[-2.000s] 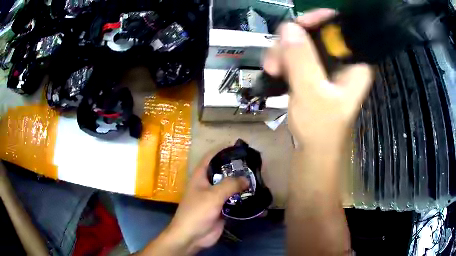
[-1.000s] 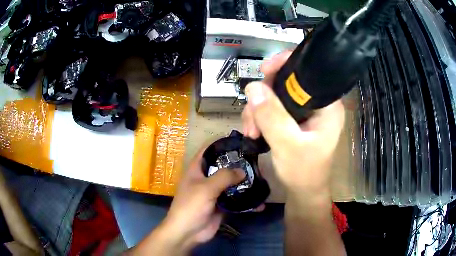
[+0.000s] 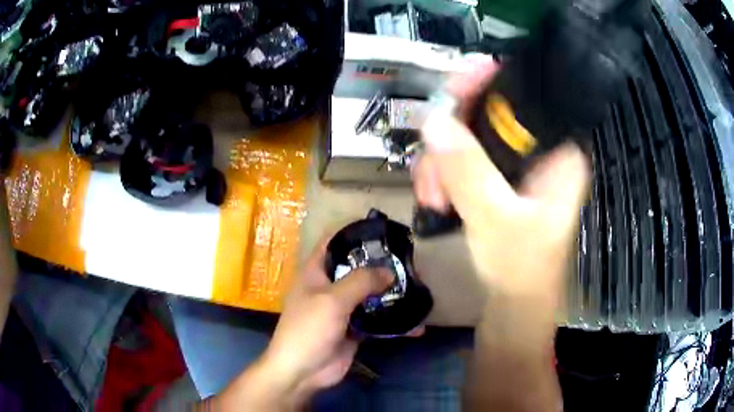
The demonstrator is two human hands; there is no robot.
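Observation:
My left hand (image 3: 322,322) holds a round black camera housing (image 3: 394,318) at the bench's front edge, its thumb on the silvery circuit board (image 3: 373,257) inside the open shell. My right hand (image 3: 499,201), blurred, grips the thick black electric screwdriver (image 3: 555,88) with its orange-yellow label. The driver's lower end is right of the housing and apart from it; its tip is not clear. The white screw feeder (image 3: 344,133) stands behind, its metal mechanism partly hidden by my right hand.
Several unfinished black units (image 3: 113,121) crowd the back left. Another housing (image 3: 167,169) sits on the white sheet (image 3: 149,241) between orange tape patches (image 3: 278,193). Ribbed clear trays (image 3: 644,217) stand at right. Red material (image 3: 145,362) shows below the bench edge at left.
A second ago the screwdriver's lower end was at the housing's upper right edge; now it is apart, with my right hand moved right. My left hand still holds the housing in nearly the same place.

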